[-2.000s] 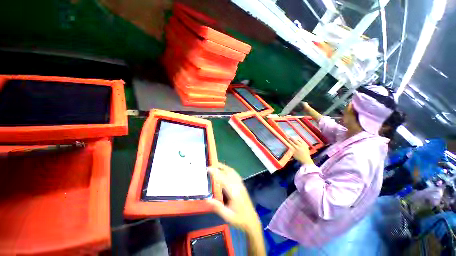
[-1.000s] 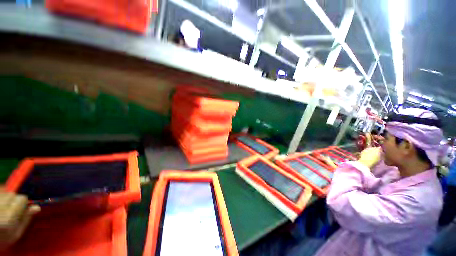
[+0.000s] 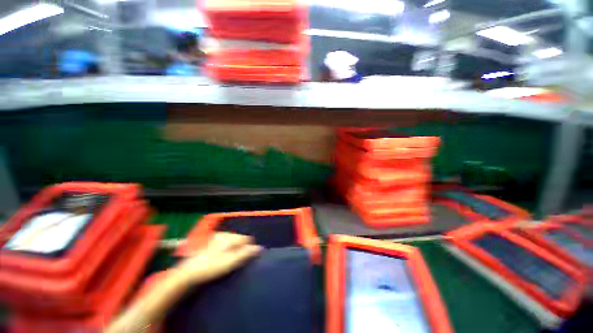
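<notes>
My left hand point(image 3: 224, 252) reaches in from the lower left, blurred, and holds a large dark tablet point(image 3: 260, 293) at its upper left edge. The tablet's unlit face covers much of the orange tray below it. A second dark tablet point(image 3: 270, 227) lies sideways in an orange foam tray point(image 3: 305, 224) just behind. A tablet with a lit, pale screen point(image 3: 383, 286) lies in its own orange tray point(image 3: 335, 279) to the right, cut off by the bottom edge. My right hand is not in view.
Orange trays point(image 3: 120, 234) are stacked at left, the top one holding a tablet with exposed insides point(image 3: 58, 224). Another orange stack point(image 3: 393, 182) stands at the back. More tablets point(image 3: 527, 263) lie in trays at right. A pale shelf point(image 3: 143, 91) crosses above, bearing orange trays point(image 3: 257, 49).
The view has swung left. The large dark tablet now shows broadly under my left hand. My right hand, on the lit tablet's tray two seconds ago, is out of the picture. The coworker is gone from view.
</notes>
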